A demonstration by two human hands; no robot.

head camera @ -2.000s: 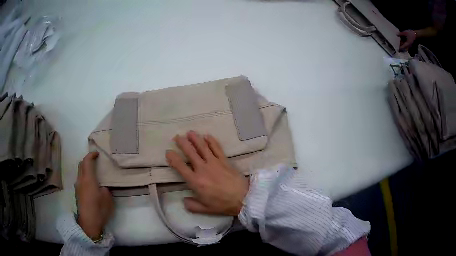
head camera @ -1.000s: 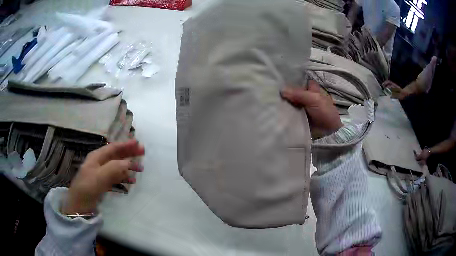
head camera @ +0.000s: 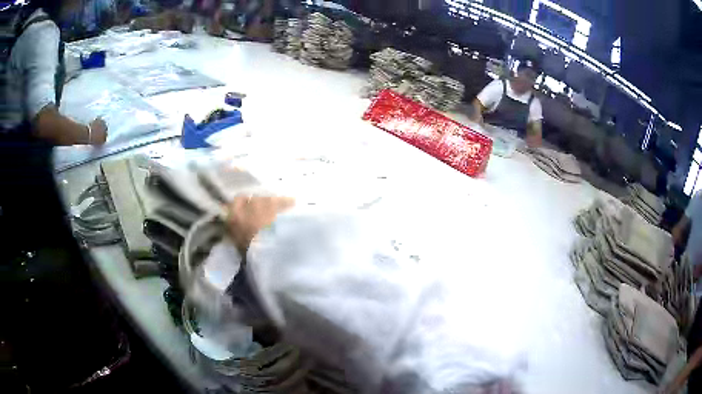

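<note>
My right hand [head camera: 258, 215], blurred, is at the left of the table at the end of a white sleeve that reaches across from the lower right. It is closed on the edge of a blurred beige tote bag [head camera: 231, 183]. The bag is over a stack of beige bags [head camera: 265, 368], whose lower part shows below the sleeve. Blurred handle loops and white pieces [head camera: 219, 265] hang beside the hand. The fingertips are hard to make out. My left hand is not in view.
Another beige bag bundle [head camera: 123, 208] lies at the left table edge. A blue tape dispenser [head camera: 209, 128] and a shiny red package [head camera: 427, 132] lie farther back. Bag stacks stand at the back [head camera: 416, 77] and right [head camera: 631, 254]. One person stands at the left, another behind the table.
The view has swung left and up. My right hand has carried the bag from the middle to the stack at the left. My left hand has gone out of view.
</note>
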